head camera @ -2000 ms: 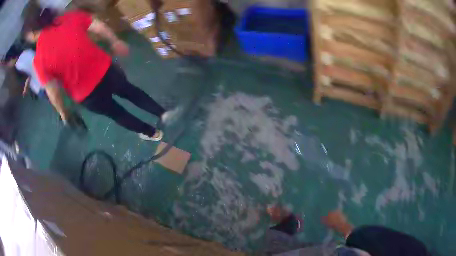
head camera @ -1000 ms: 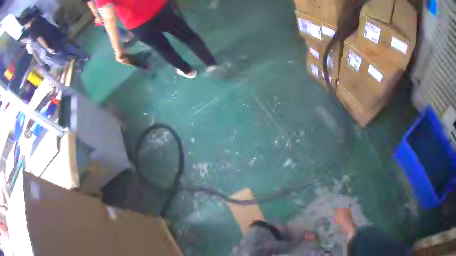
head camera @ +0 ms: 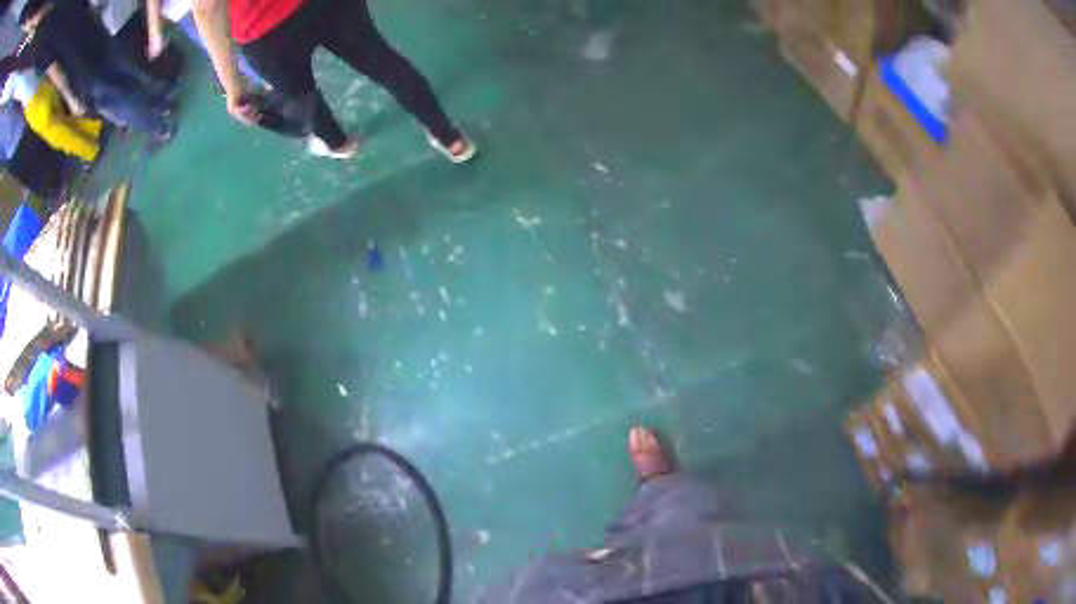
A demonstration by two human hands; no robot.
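Neither of my hands shows in the head view. What looks like my own bare-toed foot (head camera: 647, 454) is on the green floor (head camera: 590, 319) at bottom centre, below it my grey checked clothing (head camera: 696, 555). A black hose or cable (head camera: 444, 531) lies in a loop on the floor at the lower left, cut off by the bottom edge.
A grey-sided bench or cabinet (head camera: 207, 442) with cluttered shelves stands at left. Brown cartons (head camera: 968, 260) line the right side, one holding something blue and white. A person in a red top and dark trousers (head camera: 389, 65) is at the upper left, with others beyond.
The view has moved forward and swung. The hose loop is now lower, the flat cardboard piece and blue bin have left view, and cartons fill the right side. The red-topped person has stepped.
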